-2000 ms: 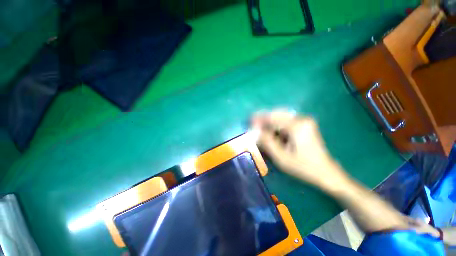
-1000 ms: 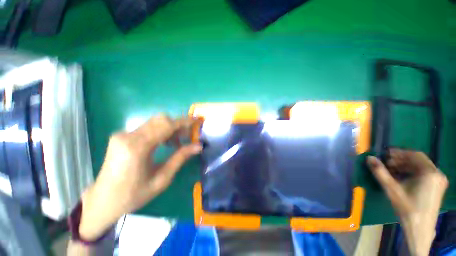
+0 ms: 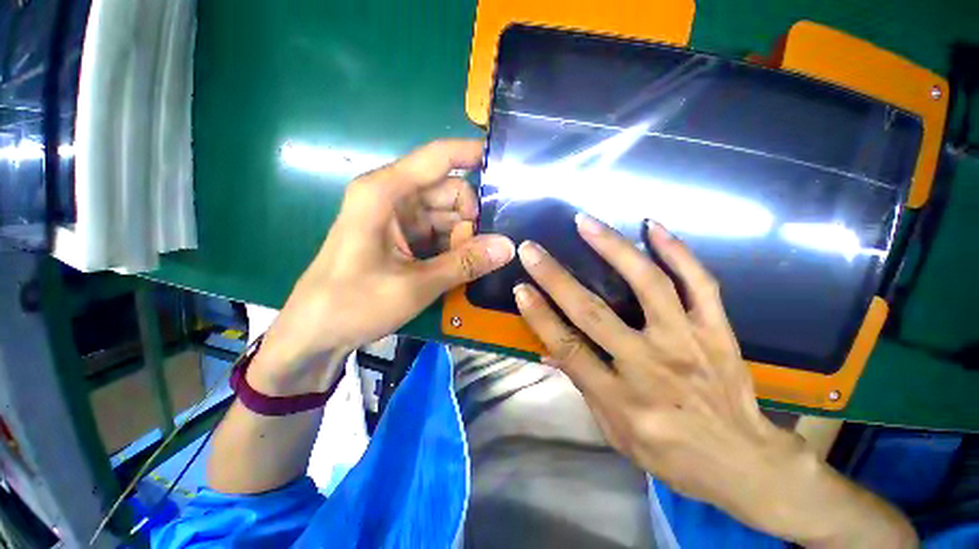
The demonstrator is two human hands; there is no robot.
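Observation:
A glossy black display panel [image 3: 687, 290] lies in the orange jig [image 3: 585, 15], with strong glare and thin crease-like lines across its face. Orange corners show around it. My left hand [image 3: 392, 241] is at the panel's left edge, thumb on the face and curled fingers against the side; it pinches the edge near the lower left corner. My right hand [image 3: 655, 354] lies palm down over the panel's lower left part, fingers spread, fingertips on the glass, gripping nothing. The panel's lower edge is partly hidden by this hand.
A white layered foam stack [image 3: 140, 139] with dark screens [image 3: 30, 129] stands at the left. The green bench top [image 3: 258, 231] has its near edge just below the jig. A dark shape, partly cut off, lies at the right edge. Metal legs and cables show below left.
The view has moved closer to the panel. My right hand has come from beside the black frame on the right onto the panel. My left hand has stayed at the panel's left side, moving lower along it.

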